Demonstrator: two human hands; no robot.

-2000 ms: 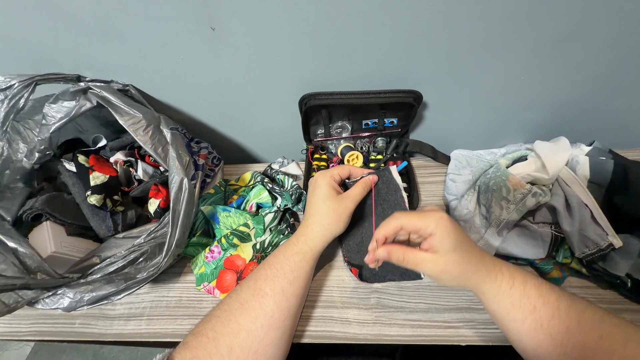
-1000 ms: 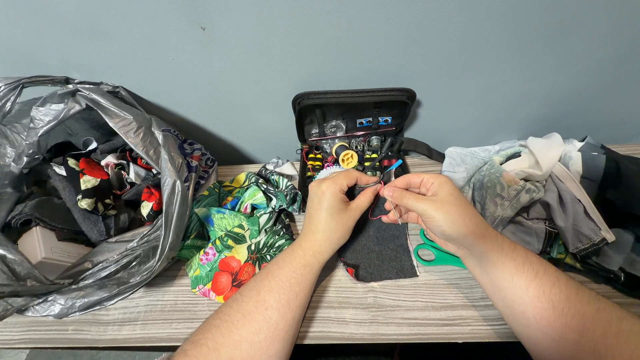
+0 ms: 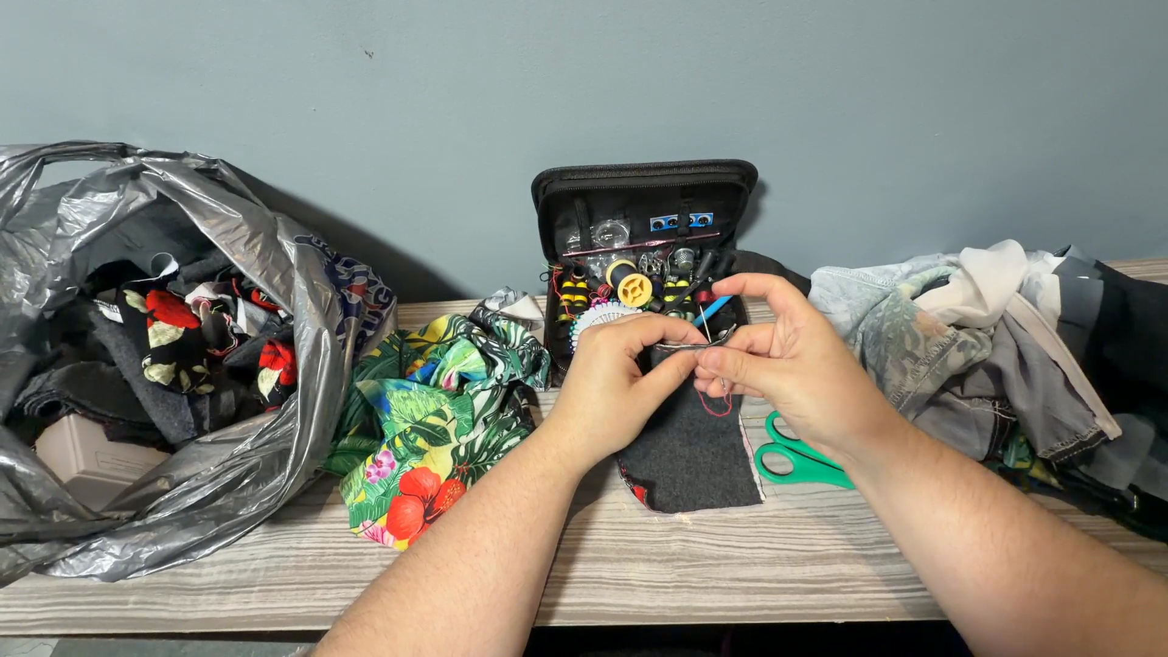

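My left hand [image 3: 630, 374] pinches the upper edge of a dark grey fabric piece [image 3: 698, 456], which hangs down onto the table. Close against it, my right hand [image 3: 776, 356] also has thumb and fingers on that edge. A sewing needle [image 3: 704, 321] stands nearly upright at the edge between the hands; which fingers bear on it is hard to tell. Pink thread [image 3: 716, 409] loops below my right fingers. Behind the hands lies an open black sewing kit [image 3: 643, 173] with a yellow thread spool [image 3: 630, 284] and a pin wheel [image 3: 604, 315].
Green-handled scissors [image 3: 803, 464] lie right of the fabric, partly under my right forearm. Left are a tropical-print cloth [image 3: 429, 438] and a grey plastic bag [image 3: 274, 456] of fabric scraps. Grey and pale garments [image 3: 958, 347] are heaped at the right on the wood-grain table [image 3: 730, 584].
Two seconds ago my right hand was lower, over the fabric with the thread stretched up to my left hand. It has since come up beside my left hand, and the scissors have come into sight.
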